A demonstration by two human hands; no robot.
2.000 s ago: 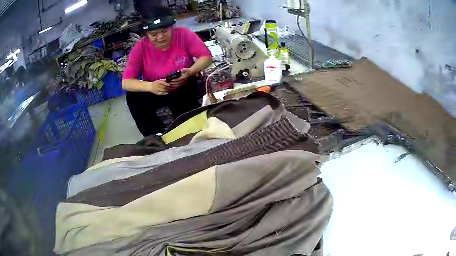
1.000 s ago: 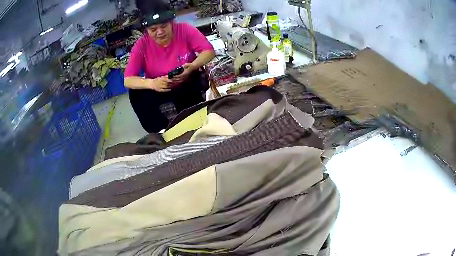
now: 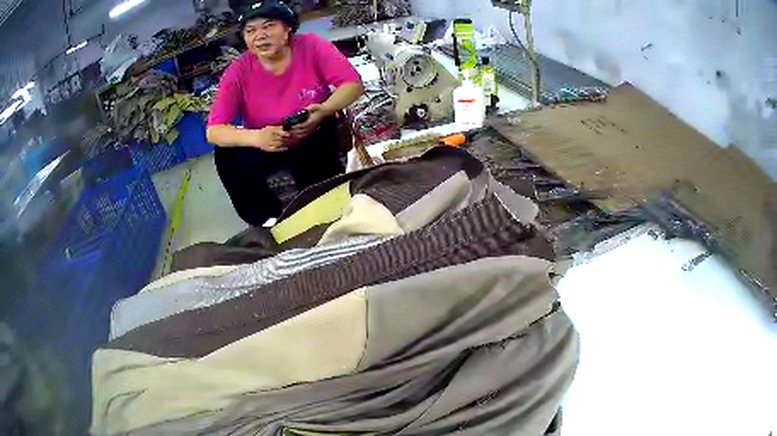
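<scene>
A large heap of pieced garment parts (image 3: 451, 306) fills the middle and lower part of the head view. It shows layers of grey-taupe, dark brown (image 3: 341, 285), beige (image 3: 281, 341) and light grey cloth. A lime-green panel (image 3: 315, 213) lies near its top beside a folded beige piece (image 3: 366, 215). Neither of my hands is in the picture.
A person in a pink top (image 3: 285, 89) sits behind the heap, holding a dark phone-like object. A sewing machine (image 3: 413, 77), a white bottle (image 3: 469, 102) and a cardboard sheet (image 3: 639, 145) are behind right. A bright white surface (image 3: 673, 341) is right, blue crates (image 3: 115, 221) left.
The person in pink has raised their head from the object in their hands. The view has shifted slightly. The heap keeps its shape.
</scene>
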